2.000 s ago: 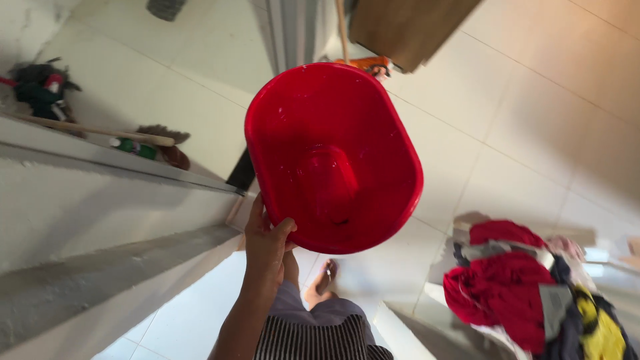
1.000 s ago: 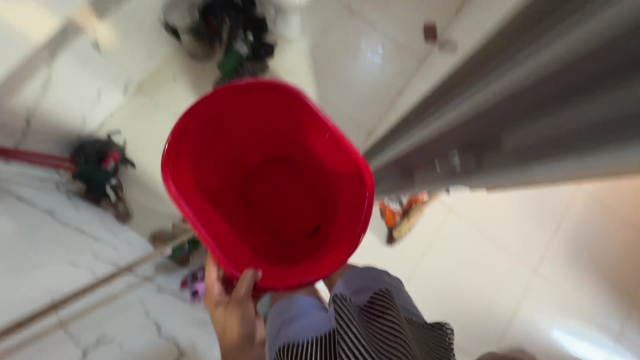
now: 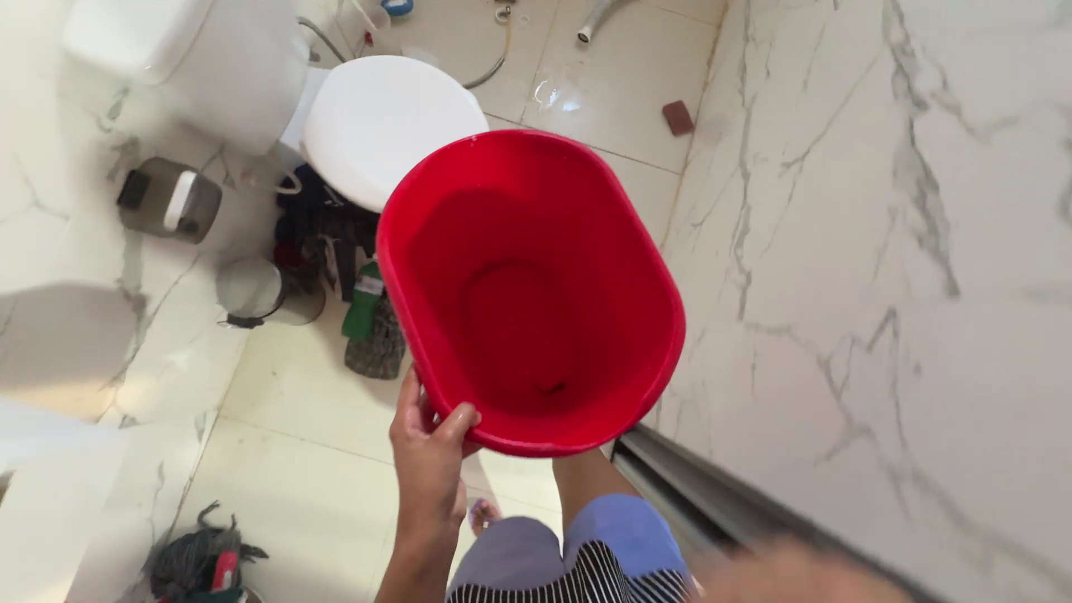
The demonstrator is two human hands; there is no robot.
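Observation:
My left hand (image 3: 431,444) grips the near rim of a red plastic tub (image 3: 536,293), its thumb over the edge and its fingers beneath. The tub's inside faces me; a small dark spot lies on its bottom. At the lower right edge, a blurred part of my right hand (image 3: 796,574) shows, apart from the tub; its fingers cannot be made out. Just beyond the tub's upper left rim is the white lid of a toilet (image 3: 385,126).
Dark cloths (image 3: 327,226), a green bottle (image 3: 363,301) and a clear bucket (image 3: 251,289) stand left of the tub. A toilet paper holder (image 3: 172,201) is on the left wall. A grey door frame (image 3: 712,494) runs at lower right, beside a marbled wall (image 3: 879,251).
The view has moved from a room with a pile of clothes to a bathroom with a toilet. My left hand has kept its hold on the red tub; part of my right hand now shows.

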